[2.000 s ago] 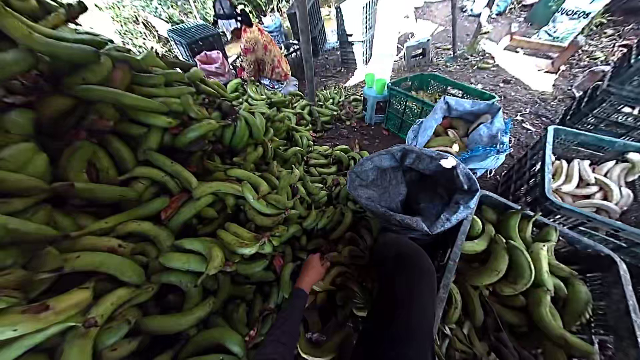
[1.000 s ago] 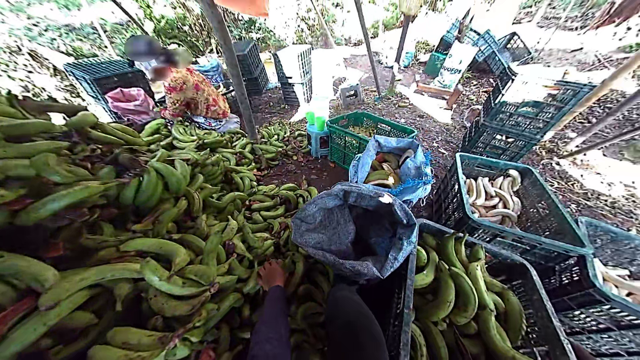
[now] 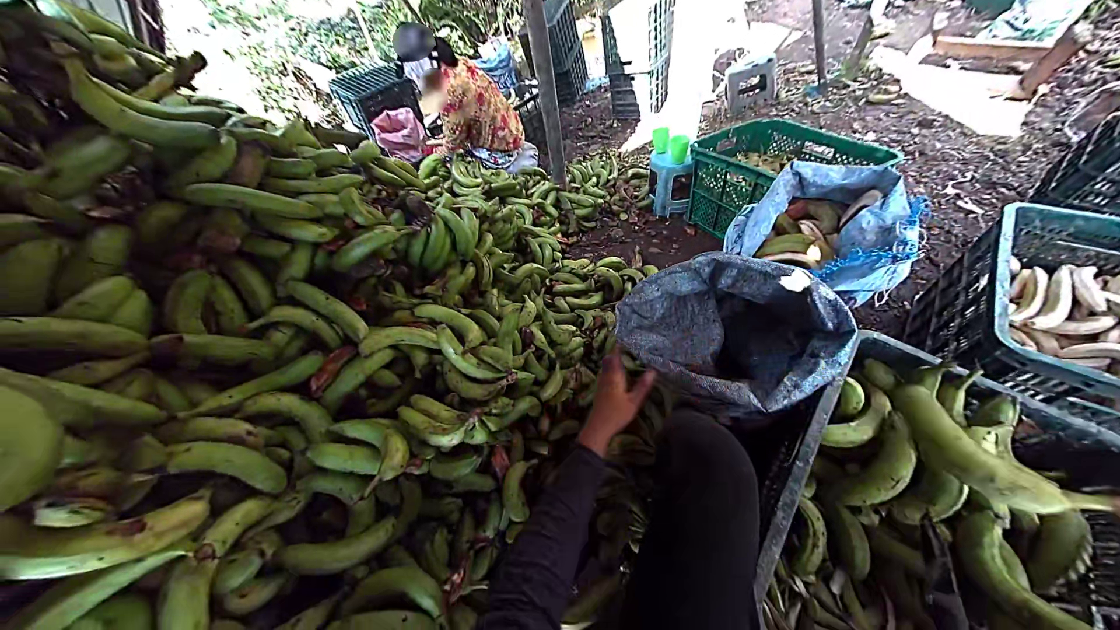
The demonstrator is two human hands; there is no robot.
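Observation:
My left hand (image 3: 617,401), in a dark sleeve, is raised at the left rim of an open dark woven sack (image 3: 669,328). Its fingers are apart and nothing shows in them; touch with the sack cannot be told. Beneath and left of it spreads a large heap of green plantains (image 3: 350,376). My right hand is not in view. Right of my dark-clothed knee, a black plastic crate (image 3: 801,490) holds more green plantains, with a large plantain (image 3: 971,451) lying across the top, its stem reaching the right frame edge.
Beyond the sack stand a blue woven sack (image 3: 879,267) with peels, a green crate (image 3: 792,131) and a small blue stool (image 3: 671,179) with green cups. At right, a crate (image 3: 1006,289) holds peeled plantains. A person (image 3: 481,109) sits behind the heap near a wooden post (image 3: 547,96).
My left hand has come up from the plantains to beside the dark sack's rim. A large plantain now lies across the right crate, where neither earlier frame shows it. The view has swung.

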